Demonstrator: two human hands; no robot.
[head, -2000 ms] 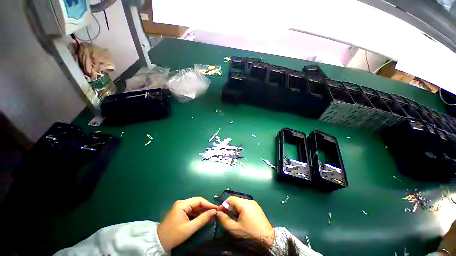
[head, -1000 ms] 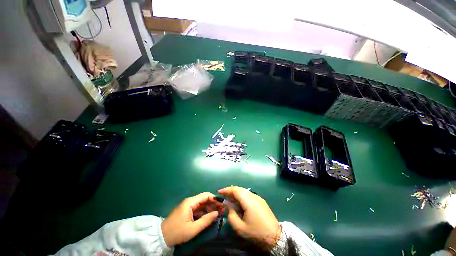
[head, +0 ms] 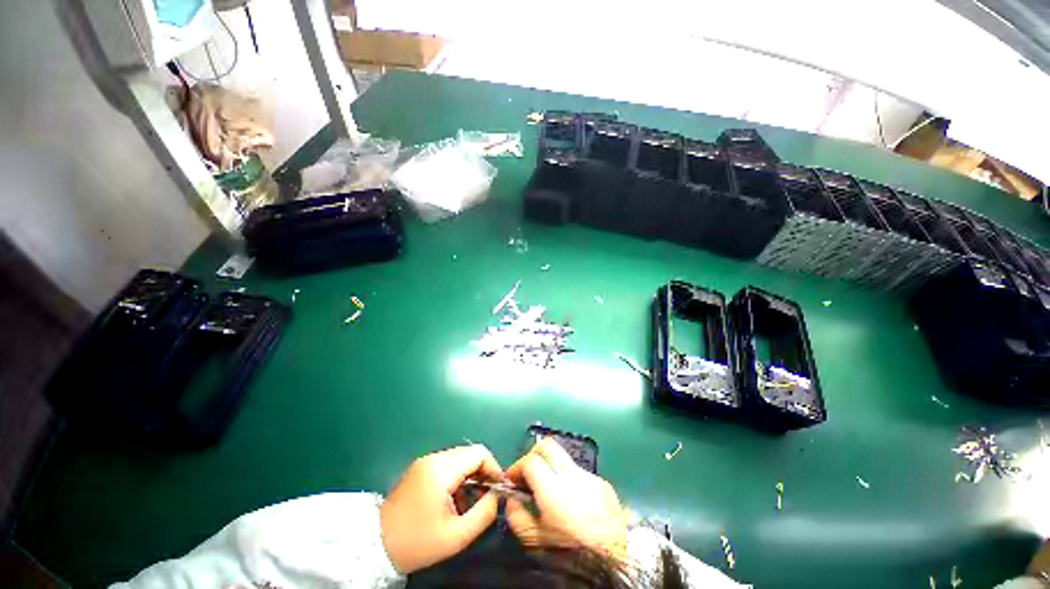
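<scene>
My left hand (head: 443,510) and my right hand (head: 564,500) meet low at the front of the green bench. Their fingertips pinch a small thin strip (head: 497,488) between them. A black plastic frame (head: 567,446) shows its far end just beyond my right hand; its near part is hidden by the hands. Hair covers the area below my right hand. A loose pile of pale strips (head: 525,336) lies on the bench beyond the hands.
Paired black frame stacks (head: 783,366) stand right of the pile. A long row of stacked frames (head: 679,184) runs along the back. More black stacks (head: 230,362) lie left. Clear plastic bags (head: 443,181) are rear left. A smaller strip pile (head: 982,454) and a partial sleeve are at far right.
The black frame's far end shows beyond the hands again, after being mostly hidden one second ago. The fingers have closed together, with the thin strip now visible between them. The view has shifted slightly.
</scene>
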